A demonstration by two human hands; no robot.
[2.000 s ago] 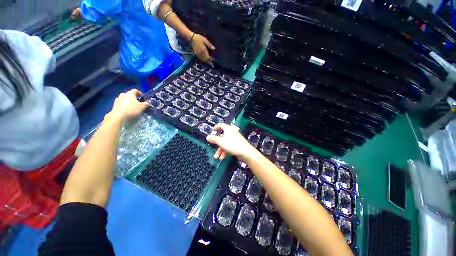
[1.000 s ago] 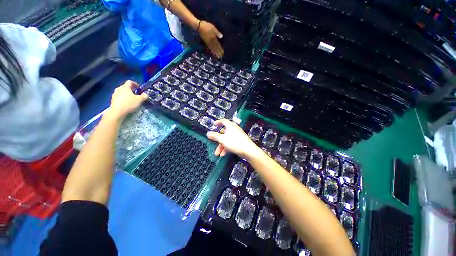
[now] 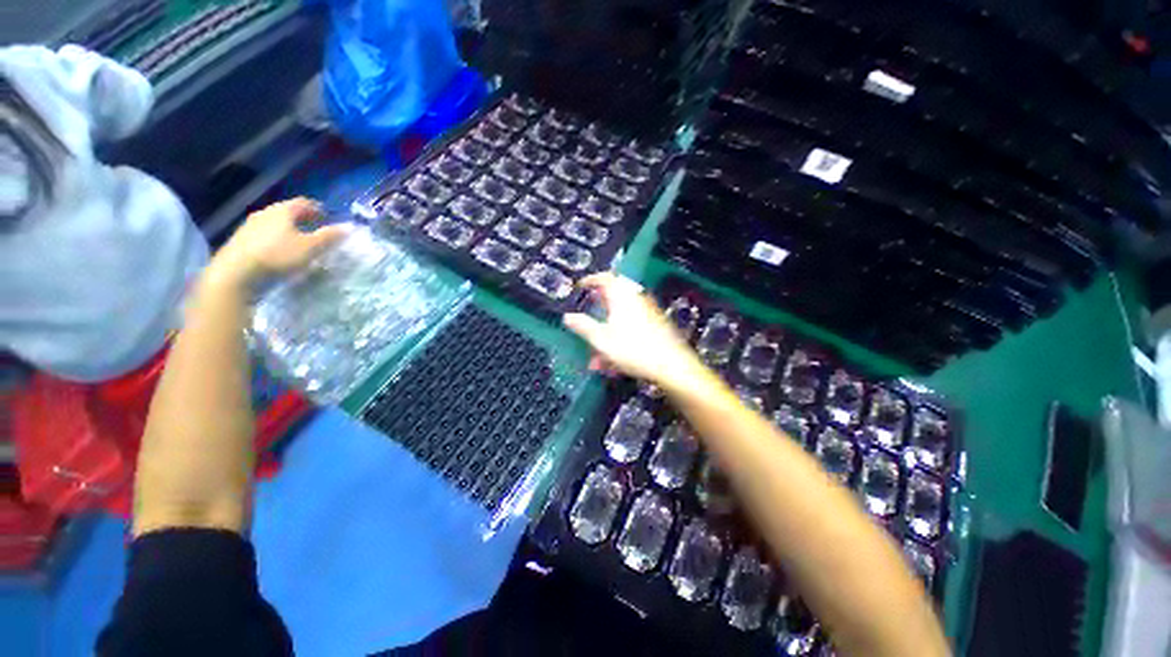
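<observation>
The far black blister tray (image 3: 482, 280) lies at the upper middle, its pockets filled with silvery units. My left hand (image 3: 280, 239) is off its left corner, above the clear glittery blister sheet (image 3: 347, 315), fingers apart and empty. My right hand (image 3: 623, 324) is at the tray's near right corner, thumb and fingers curled around the edge; whether they still press on it is hard to tell. The near black blister tray (image 3: 584, 546) holds similar silvery units and lies partly under my right forearm.
A small-parts tray (image 3: 475, 404) lies between the trays, another (image 3: 1027, 597) at far right below the smartphone (image 3: 1067, 465). Tall stacked black trays (image 3: 796, 205) with white labels stand behind. A person in a light top (image 3: 96, 231) is at left, a blue garment (image 3: 392, 64) beyond.
My left hand has let go of the far tray's left corner and moved away to the left. The other person's hand has left the tray's far side. The view has shifted.
</observation>
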